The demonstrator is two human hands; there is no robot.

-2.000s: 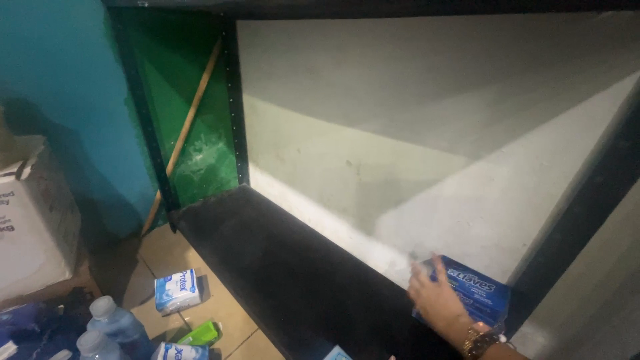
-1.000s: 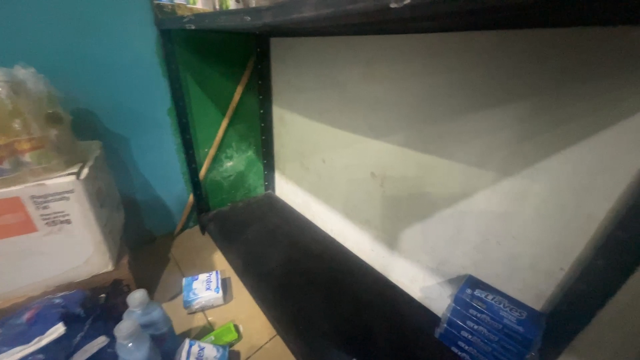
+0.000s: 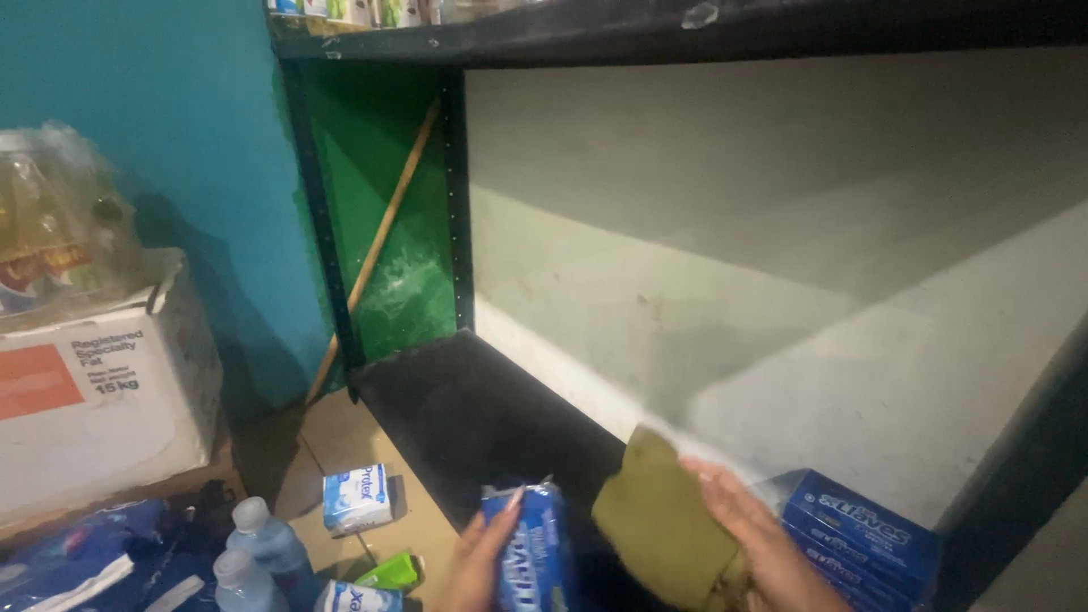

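My left hand (image 3: pixel 480 552), low in the middle of the view, grips a blue wrapped packet (image 3: pixel 534 544) with white lettering, held upright. To its right, my right hand (image 3: pixel 748 527) holds an olive-green cloth (image 3: pixel 663 518), partly bunched near the wrist. Both hands are over the black lower shelf board (image 3: pixel 501 416). Beyond my right hand, a stack of blue boxes (image 3: pixel 867 527) stands at the shelf's right end, its lower part cut off by the frame.
Protex soap packs (image 3: pixel 357 500), a green packet (image 3: pixel 393 571) and capped bottles (image 3: pixel 268 544) are on the tiled floor at lower left. A white carton (image 3: pixel 102 391) carries wrapped bottles (image 3: pixel 59 229). A wooden stick (image 3: pixel 382 238) leans behind the shelf post; an upper shelf (image 3: pixel 595 38) spans the top.
The right hand was on the blue boxes two seconds ago, and neither hand showed one second ago. Now both are in view, one with a blue packet, the other with the cloth.
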